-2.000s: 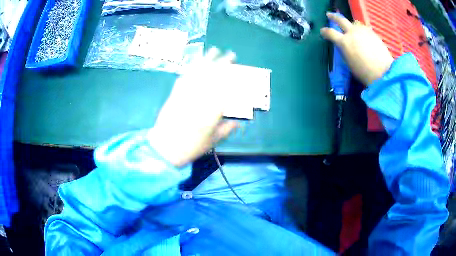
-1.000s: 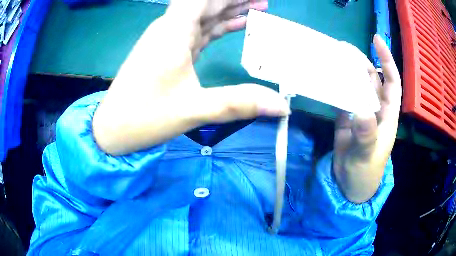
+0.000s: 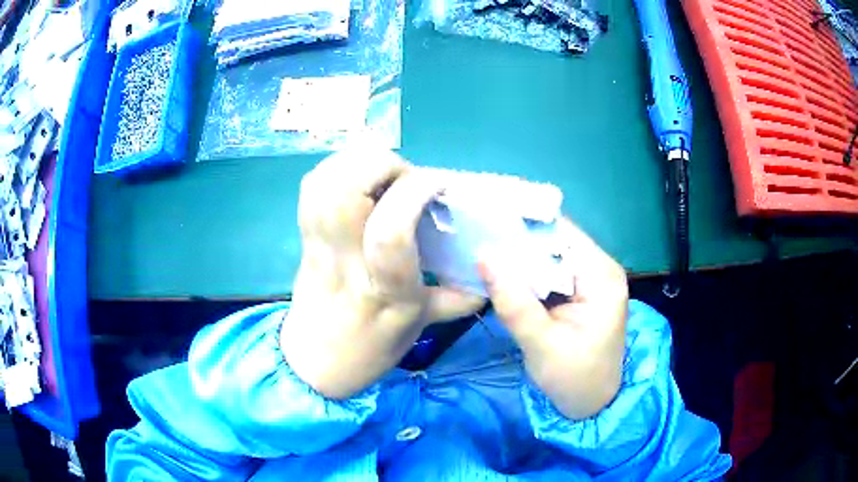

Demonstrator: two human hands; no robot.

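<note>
A white housing [image 3: 503, 235] is held between both hands above the bench's near edge. It is overexposed, and small openings show along its lower right side. My left hand [image 3: 362, 264] wraps around its left end, with fingers curled over the top. My right hand [image 3: 569, 320] grips its lower right side, with fingers partly behind it. Much of the housing is hidden by the hands. A thin lead shows faintly below them.
The blue electric screwdriver [image 3: 670, 113] lies right, beside the orange-red slotted tray [image 3: 743, 141]. A blue screw bin [image 3: 143, 99], a parts tote [image 3: 80, 282], a white plate [image 3: 323, 104] on plastic film, stacked white plates [image 3: 282, 28] and a bag of black parts [image 3: 527, 24] lie around.
The housing has turned and moved left and down, and both hands have closed around it. The camera view has shifted, so the bin, film and bag show again.
</note>
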